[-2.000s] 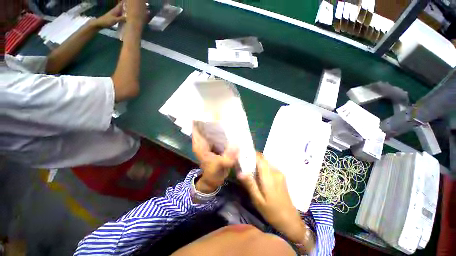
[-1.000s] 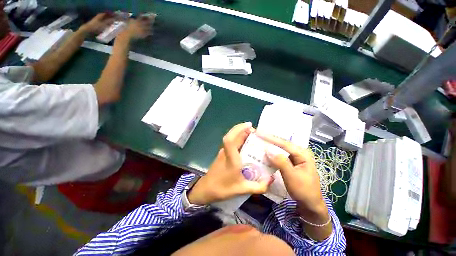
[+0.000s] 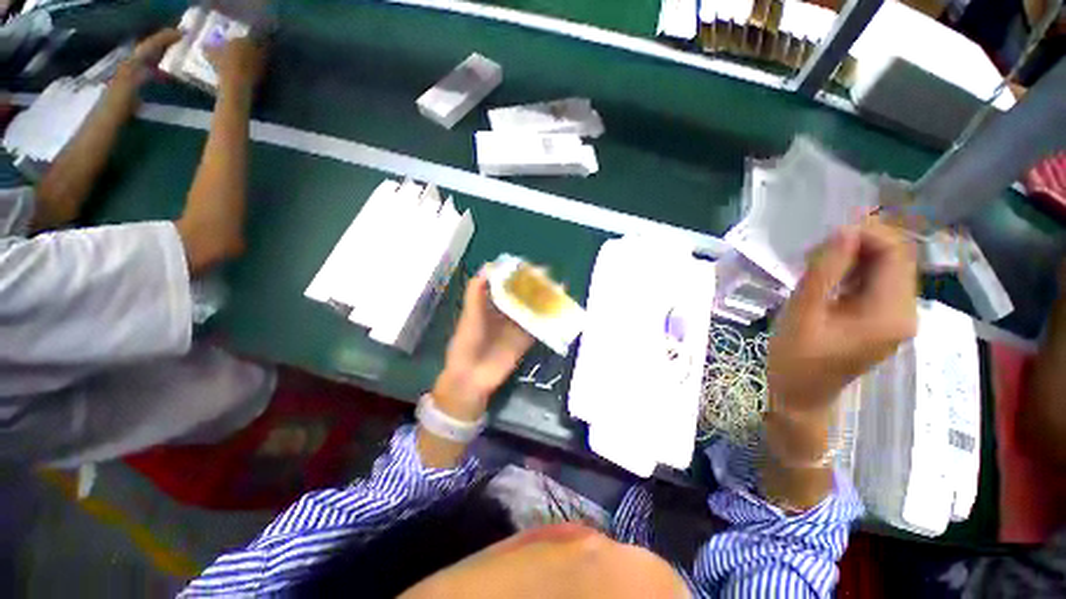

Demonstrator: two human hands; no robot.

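My left hand (image 3: 482,339) holds a small white retail box (image 3: 534,307), tilted, with its yellowish-brown inside showing at the top. My right hand (image 3: 844,316) is raised at the right, blurred, with its fingers pinched on a thin whitish folded paper (image 3: 807,201), also blurred. The pile of flat carton blanks (image 3: 643,351) lies on the bench between my hands. The row of erected boxes (image 3: 392,263) stands to the left of my left hand, tabs sticking up.
Tangled rubber bands (image 3: 734,386) lie beside the blanks. The spare carton stack (image 3: 935,421) is at right, partly behind my right arm. Loose boxes (image 3: 535,153) lie beyond the pale rail (image 3: 526,199). Another person's arms (image 3: 210,222) work at left. A grey post (image 3: 994,140) is at right.
My hands were together on the box; now they are apart. My left hand has moved left and tilted the box, showing its inside. My right hand has moved right and up and taken hold of paper.
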